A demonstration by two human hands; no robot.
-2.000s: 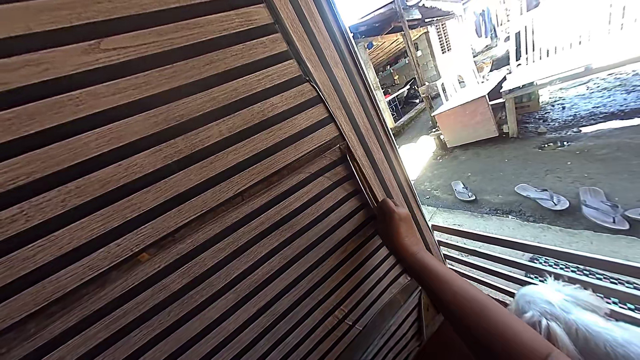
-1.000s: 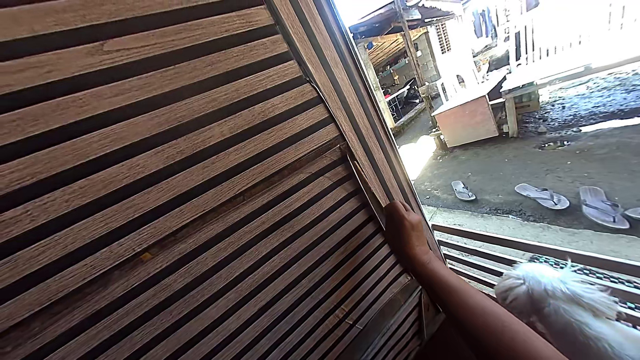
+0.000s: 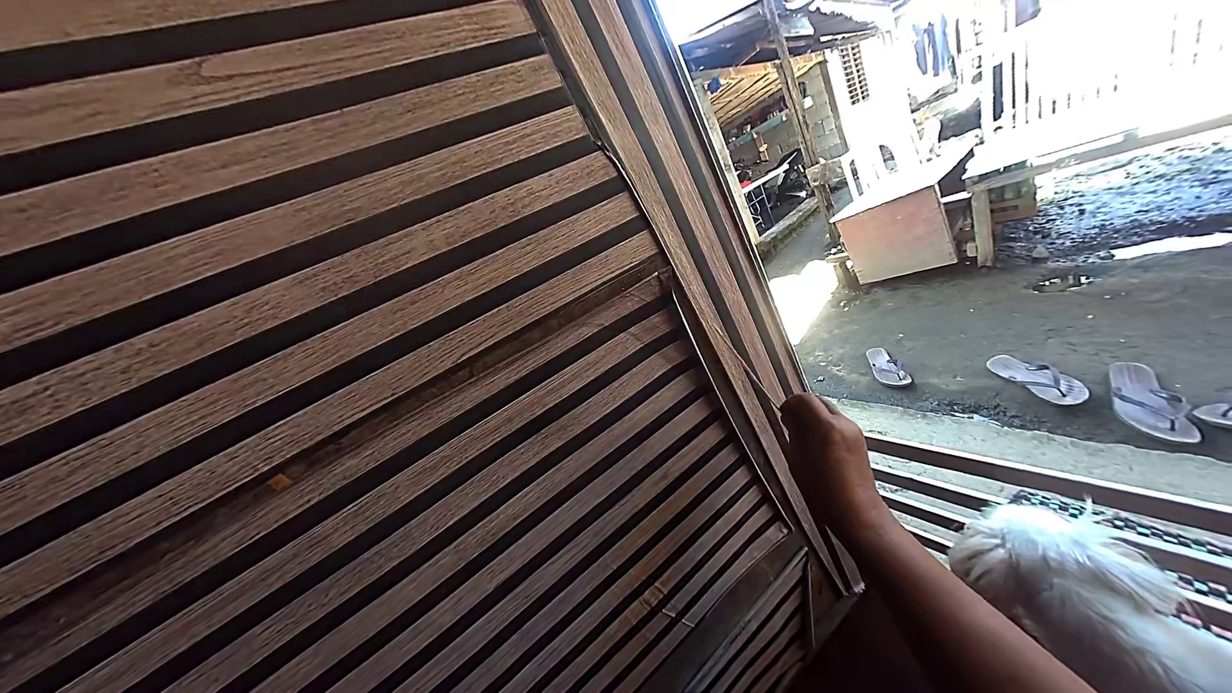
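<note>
A wood-grain panel with dark grooves (image 3: 404, 356) fills the left and middle of the head view, tilted. Along its right edge runs a narrower vertical trim strip of like pattern (image 3: 674, 183), with a gap showing between strip and panel lower down. My right hand (image 3: 828, 457) is closed at the outer edge of this strip, on what looks like a thin, loose sliver of it; the fingertips are partly hidden. Below, the panel shows a darker piece with a raised edge (image 3: 741, 611). My left hand is out of view.
A white furry animal (image 3: 1068, 587) is at the lower right, beside a slatted rail (image 3: 1059, 478). Outside, several flip-flops (image 3: 1152, 402) lie on the ground. Farther off stand a wooden box-like counter (image 3: 895, 231), a bench and a roofed shelter.
My right hand has moved a little to the right and down, off the panel's gap to the strip's outer edge. The white animal has shifted its position.
</note>
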